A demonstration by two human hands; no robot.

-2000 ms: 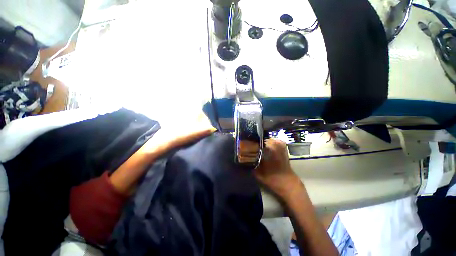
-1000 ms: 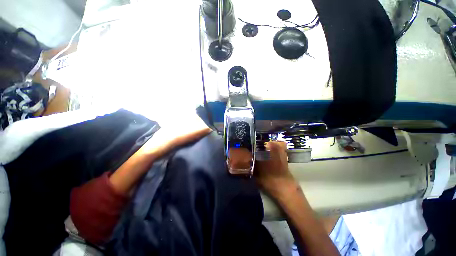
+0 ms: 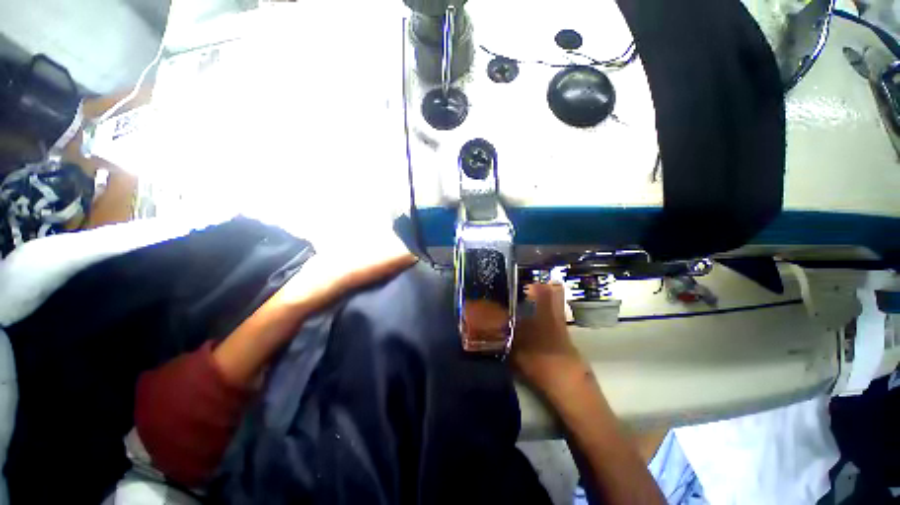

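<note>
The dark navy garment [image 3: 395, 385] lies in folds from the machine's needle area down over the front edge. My left hand [image 3: 370, 271] lies extended on the garment, fingertips near the left end of the machine head. My right hand [image 3: 541, 330] is at the garment's right edge, partly behind the shiny take-up lever guard [image 3: 486, 286]; its fingers are mostly hidden, so its hold cannot be told. The sewing machine head [image 3: 553, 158] has a blue band. The needle and presser foot are hidden beneath it.
A black fabric band [image 3: 715, 128] drapes over the machine head. A tension spring assembly [image 3: 595, 296] sits right of my right hand. Red-handled snips [image 3: 688, 290] lie further right. White padding [image 3: 99, 247] borders the fabric at left. White cloth [image 3: 765, 449] is below the table at right.
The machine has shifted slightly in view as the camera moved. Both hands and the garment stay in nearly the same place.
</note>
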